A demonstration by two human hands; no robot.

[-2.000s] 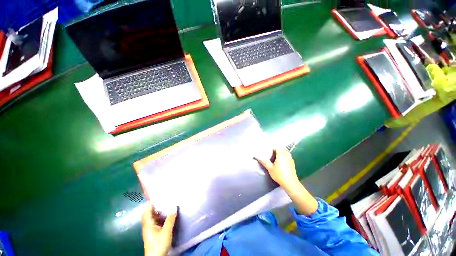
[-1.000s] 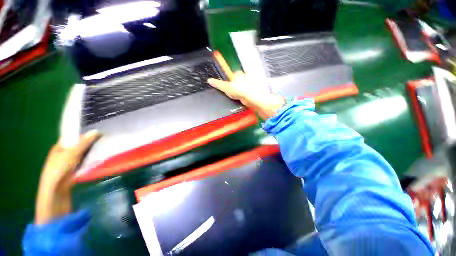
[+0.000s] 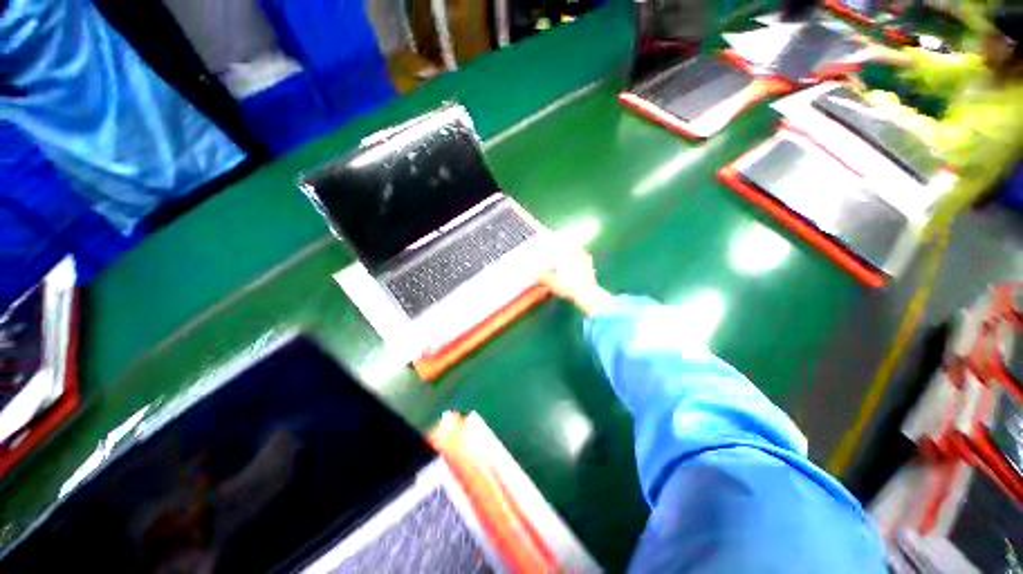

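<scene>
An open laptop (image 3: 460,264) with a dark screen and black keys sits on a red-orange carrier (image 3: 482,333) on the green surface, with a white sheet under its left side. My right hand (image 3: 574,278) is at the laptop's front right corner; blur hides whether its fingers grip it. A second open laptop (image 3: 269,460), larger in view, is at the lower left, cut off by the bottom edge, with a red-orange carrier at its right. My left hand is not in view.
More laptops on red carriers (image 3: 825,202) lie at the upper right, near a person in yellow sleeves (image 3: 970,123). A stack (image 3: 954,448) of red, white and dark layers is at the lower right. Another laptop on red (image 3: 39,359) is at the left edge. People in blue stand beyond the surface.
The view has swung. My right hand has left the nearer laptop and reached the farther one. My left hand has gone out of view. The nearer laptop now shows at the lower left.
</scene>
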